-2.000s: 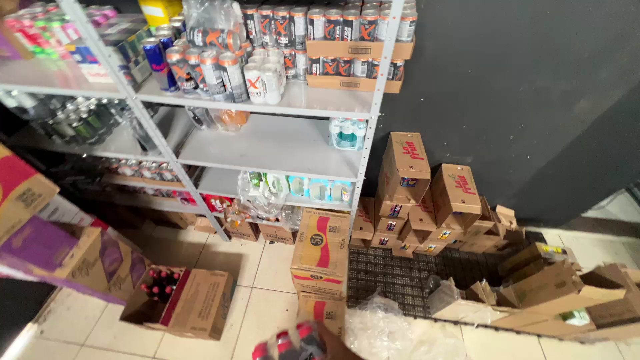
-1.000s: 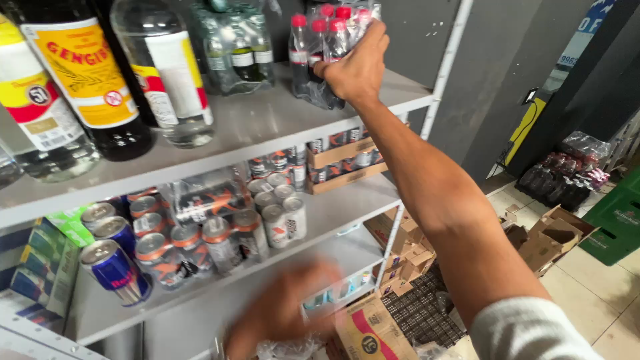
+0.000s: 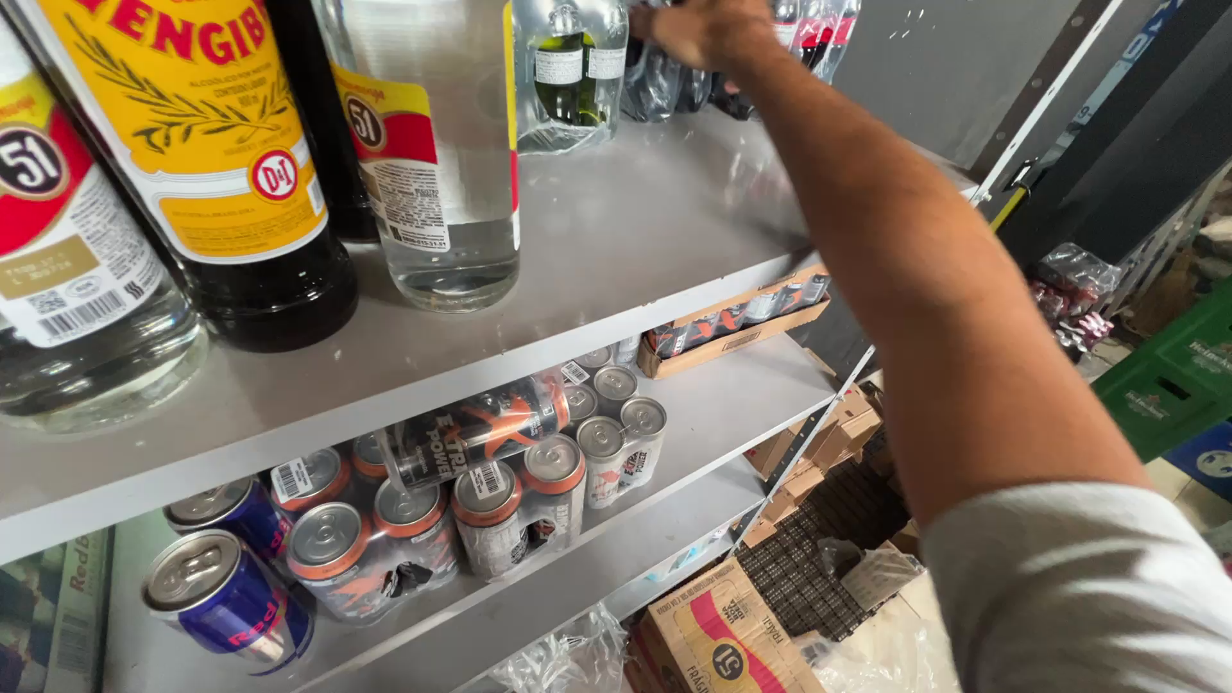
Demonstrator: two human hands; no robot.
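Note:
My right hand (image 3: 707, 34) reaches to the top edge of the view, over a shrink-wrapped pack of small dark bottles (image 3: 664, 85) on the upper metal shelf (image 3: 616, 221). Its fingers are partly cut off and blurred, so whether they grip the pack is unclear. Beside them, on the right, stand wrapped bottles with red and white labels (image 3: 818, 37). A wrapped pack of green-tinted bottles (image 3: 568, 77) is just left of the hand. My left hand is not in view.
Large liquor bottles (image 3: 423, 164) stand at the front left of the shelf. Below are energy drink cans (image 3: 327, 544) and a cardboard tray of cans (image 3: 736, 332). A shelf upright (image 3: 1049, 91) rises at right. On the floor are a carton (image 3: 722, 635) and green crates (image 3: 1169, 385).
Two seconds ago the view showed the floor and lower shelves, with a red-capped bottle pack near the bottom. My left hand, blurred below the shelf a second ago, has left the view.

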